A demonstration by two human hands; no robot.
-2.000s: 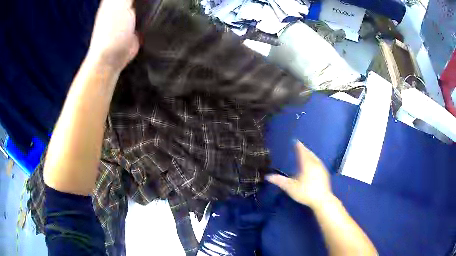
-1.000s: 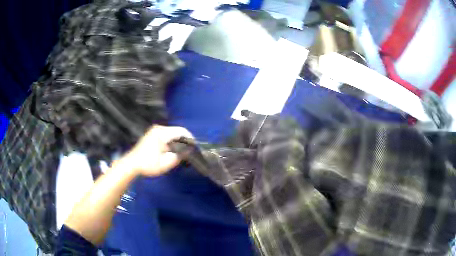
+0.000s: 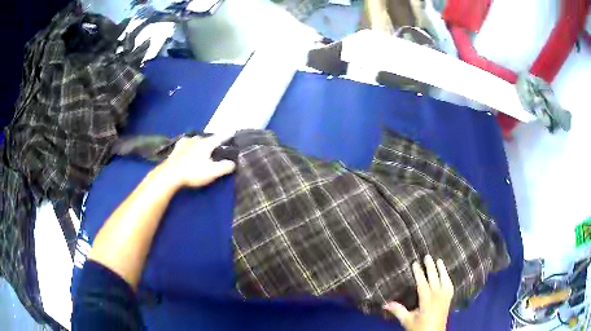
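Observation:
A dark brown plaid garment (image 3: 311, 220) with cream check lines lies spread on the blue pressing table cover (image 3: 324, 106). My left hand (image 3: 194, 161) grips its narrow upper left end, where a thin plaid strip (image 3: 142, 147) runs left towards the pile. My right hand (image 3: 428, 297) lies on the garment's lower right edge with fingers spread, pressing on the cloth. Part of the right hand is cut off by the bottom edge.
A pile of plaid garments (image 3: 78, 110) hangs at the left. A white strip (image 3: 256, 90) lies across the table's far side. White bar (image 3: 440, 68), red pipes (image 3: 551, 48) and a grey-green rag (image 3: 543, 102) are beyond. An orange-handled iron (image 3: 549, 298) is at lower right.
The garment, blurred at the right a second ago, now lies flatter at the centre. My right hand has come into view on it. The view has shifted right, so the pile sits further left.

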